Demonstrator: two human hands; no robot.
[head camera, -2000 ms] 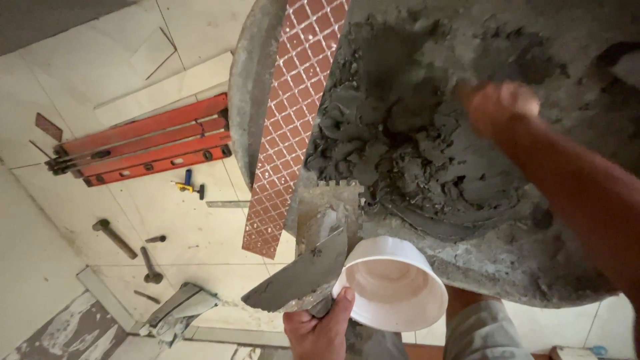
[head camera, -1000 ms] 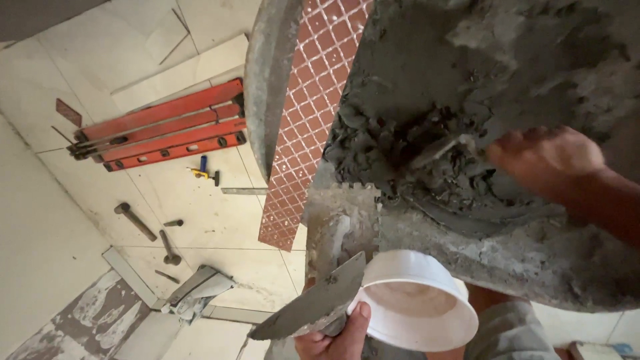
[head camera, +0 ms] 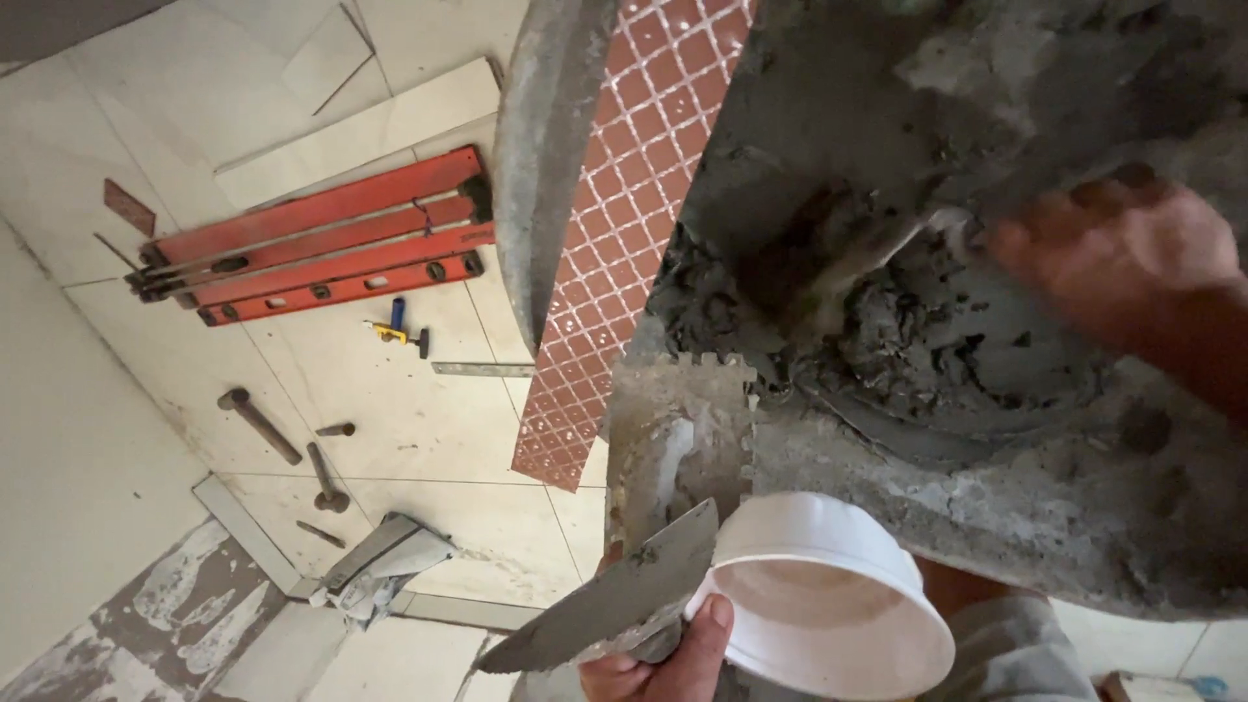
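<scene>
At the bottom centre my left hand (head camera: 673, 653) grips a trowel (head camera: 609, 590) whose blade is coated with grey mortar, and its thumb presses the rim of a white plastic bowl (head camera: 829, 595), tilted so its inside shows. My right hand (head camera: 1121, 244), blurred, is closed around the end of a trowel (head camera: 902, 244) that reaches into wet grey mortar (head camera: 926, 331) in a large round tub (head camera: 546, 175). The lower part of that tool is blurred and partly hidden. A notched trowel (head camera: 682, 419) lies at the tub's edge, beside a long reddish tile strip with its ridged back up (head camera: 634, 214).
On the tiled floor at left are red spirit levels (head camera: 331, 234), a small blue and yellow clamp (head camera: 395, 327), a metal strip (head camera: 483, 370), two hammers (head camera: 263, 424), a grey cloth (head camera: 385, 561) and a pale tile strip (head camera: 361, 136).
The right hand was over the mortar in the earlier frames too, and its trowel shows more clearly now than two seconds ago. The left hand still holds the bowl and trowel.
</scene>
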